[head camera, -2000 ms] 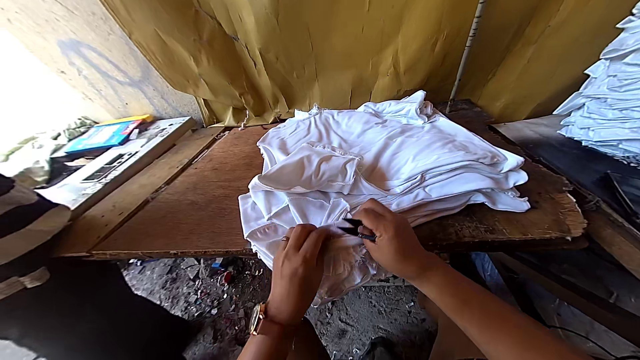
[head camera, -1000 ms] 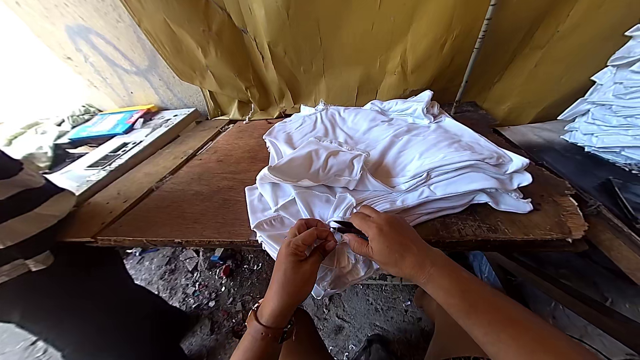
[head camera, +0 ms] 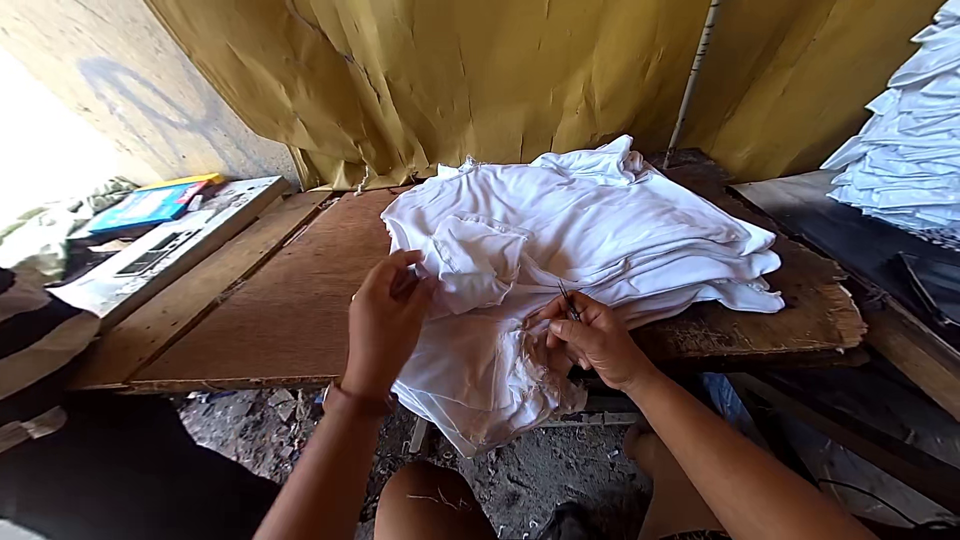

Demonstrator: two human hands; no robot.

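Note:
A pile of white fabric garments (head camera: 592,217) lies on the wooden table, its front part hanging over the near edge. My left hand (head camera: 390,315) is at the pile's left side, fingers bent near a folded flap (head camera: 480,259); whether it pinches cloth cannot be told. In my right hand (head camera: 592,337) are small dark thread snips (head camera: 570,304), their thin tips pointing up and away from me. That hand is against the bunched cloth (head camera: 532,367) with loose threads at the front of the pile.
The wooden tabletop (head camera: 255,300) has a rough, broken right end. A tall stack of white cloth (head camera: 900,150) stands at the right. On the left are a pale panel (head camera: 180,240), a blue packet (head camera: 150,206) and a person in striped clothing (head camera: 45,337). Yellow sheeting (head camera: 480,82) hangs behind.
My left hand has moved away from my right hand, up and left to the flap. The snips, earlier pointing left toward my left hand, now point upward.

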